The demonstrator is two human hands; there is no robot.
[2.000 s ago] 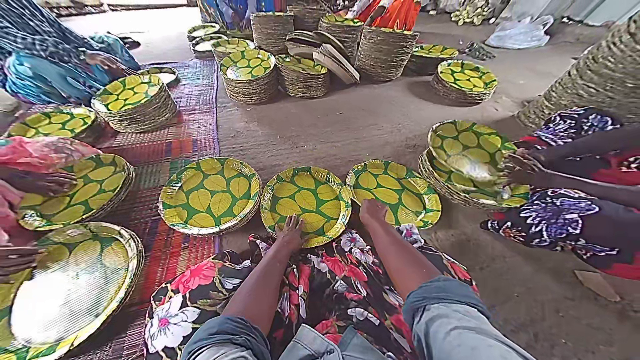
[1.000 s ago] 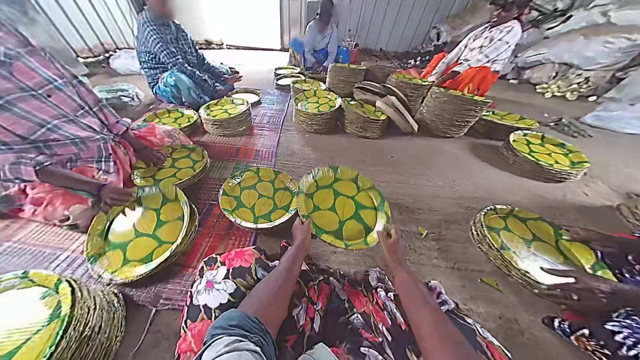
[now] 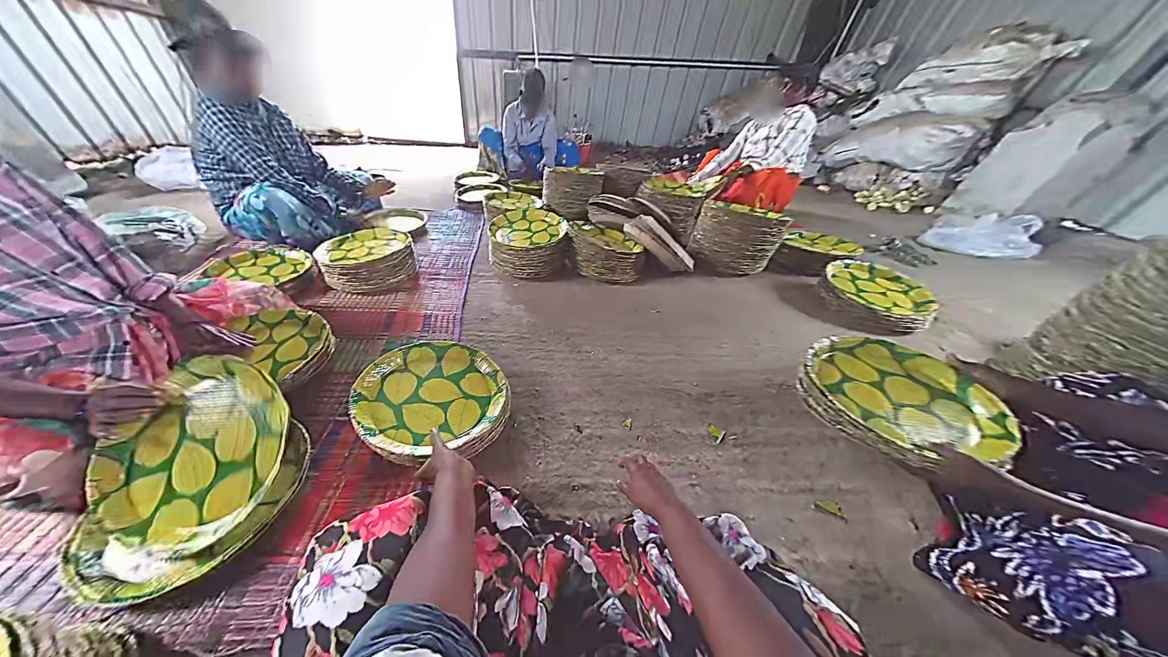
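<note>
A stack of round plates with a green and yellow leaf pattern (image 3: 429, 394) stands in front of me, on the edge of the woven mat. My left hand (image 3: 446, 464) is at the near rim of this stack, its index finger extended onto the rim; whether it grips a plate cannot be told. My right hand (image 3: 648, 485) hovers over the floor to the right of the stack, empty, with its fingers apart. Both forearms reach out above a floral cloth (image 3: 566, 584) on my lap.
At left a person in plaid (image 3: 73, 274) holds a tilted leaf-pattern plate (image 3: 187, 456). At right another person's hands touch a plate stack (image 3: 899, 397). Further plate stacks (image 3: 529, 242) and seated people are at the back. A red and purple woven mat (image 3: 438, 265) covers the left floor.
Two seconds ago three plates lay side by side before me. One second ago both hands held a plate up beside the left stack; now my right hand is empty and apart from it. The view has shifted.
</note>
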